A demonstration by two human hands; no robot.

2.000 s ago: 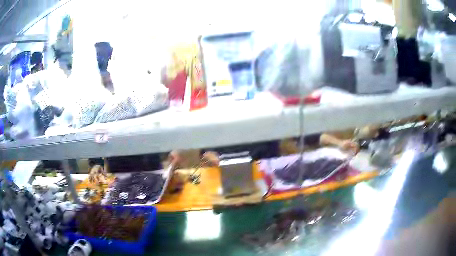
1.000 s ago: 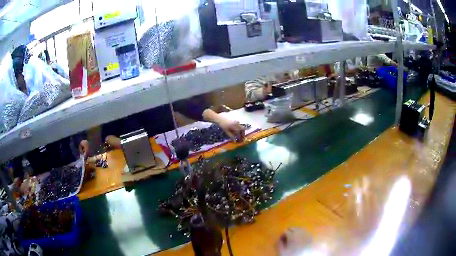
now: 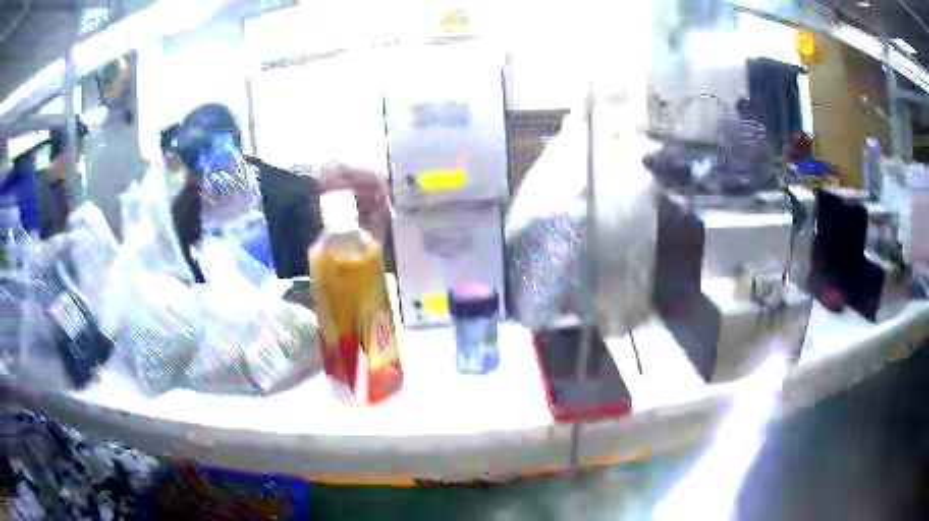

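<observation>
Neither of my hands can be made out. Nearest in front is the long white shelf (image 3: 479, 412). An upright bottle (image 3: 357, 305) with a white cap, amber contents and a red label stands on it. A blurred brownish shape is behind its neck; I cannot tell what it is. To its right stands a small clear-blue jar (image 3: 476, 331) with a dark lid. Further right lies a flat dark thing with a red edge (image 3: 583, 374).
Plastic bags (image 3: 194, 331) lie at left, and a large grey-filled bag (image 3: 576, 244) stands right of stacked white boxes (image 3: 448, 204). Grey machines (image 3: 749, 295) stand at right. A person (image 3: 239, 198) is behind the shelf. A blue bin (image 3: 239, 494) and white parts (image 3: 66, 473) show below left.
The view has swung left and up from the bench and green belt to the shelf, which now looks closer. The tangled heap and the worker's hand across the belt are out of view.
</observation>
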